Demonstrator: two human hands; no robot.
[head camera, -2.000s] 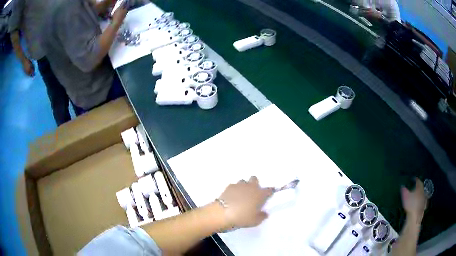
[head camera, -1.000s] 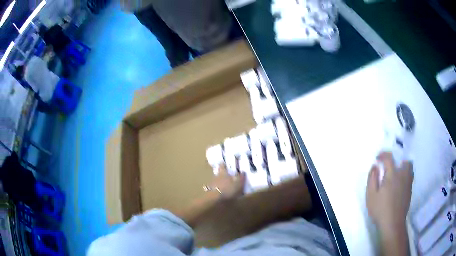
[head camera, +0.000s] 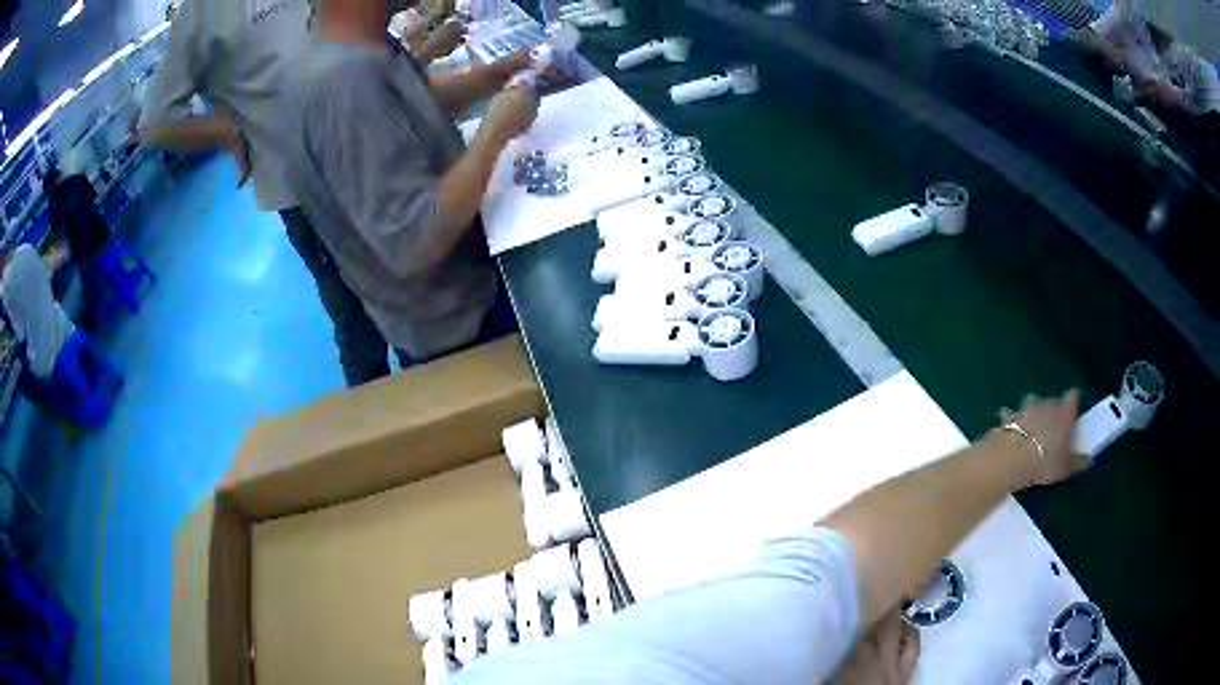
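Note:
My left hand (head camera: 1048, 436), with a bracelet at the wrist, reaches over the green conveyor and is closed around the lower handle of a white handheld fan (head camera: 1104, 424); its round grille points away to the upper right. My right hand (head camera: 888, 654) is low at the bottom edge, partly hidden under my left forearm. It is beside a fan head (head camera: 935, 593) over the white sheet (head camera: 749, 502); that fan's handle is hidden, so its grip is unclear. More fans (head camera: 1074, 633) lie at the sheet's lower right, cut off by the frame.
An open carton (head camera: 388, 402) at lower left holds rows of white fans (head camera: 515, 602). A slanting row of fans (head camera: 676, 344) lies on the dark green bench. Single fans (head camera: 894, 228) lie on the conveyor. Two people (head camera: 388, 187) stand beyond the carton; others are farther off.
My left hand has left the fans in the carton and crossed right to a conveyor fan. The view has swung right and up. My right hand now shows lower in the picture.

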